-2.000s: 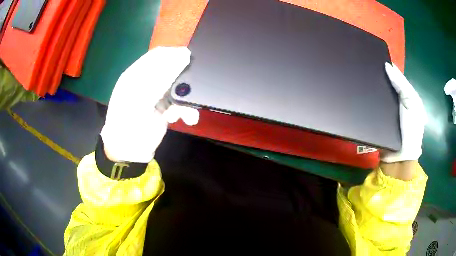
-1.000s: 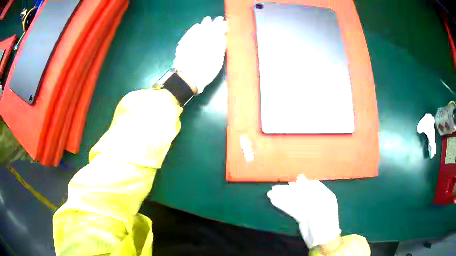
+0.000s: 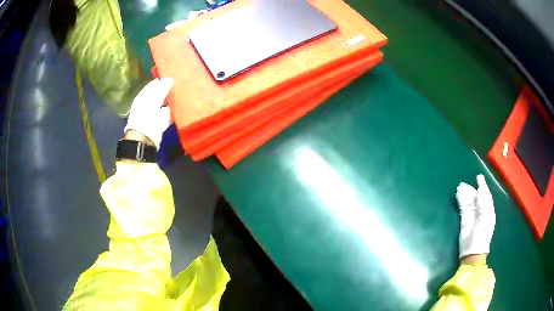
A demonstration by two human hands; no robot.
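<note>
A grey tablet (image 3: 261,30) lies back side up on the top orange-red foam pad (image 3: 206,97) of a stack, its round camera at the near corner. My left hand (image 3: 149,112), white-gloved, is at the left edge of the stack, fingers and thumb against the pad edge; the exact hold is partly hidden. My right hand (image 3: 477,218), white-gloved, is at the lower right over the green bench (image 3: 291,200), fingers up and apart, holding nothing. A white label (image 3: 355,41) is on the top pad's right end.
At the right edge, another orange-red pad (image 3: 516,176) carries a dark tablet (image 3: 539,149), cut off by the picture's rim. Another person's yellow sleeve (image 3: 103,54) is at upper left. The grey floor (image 3: 48,200) has a yellow line (image 3: 90,133).
The view has swung left. My left hand has moved from beside the single pad to the stack's left edge. My right hand has left the single pad's near edge, which now shows far right.
</note>
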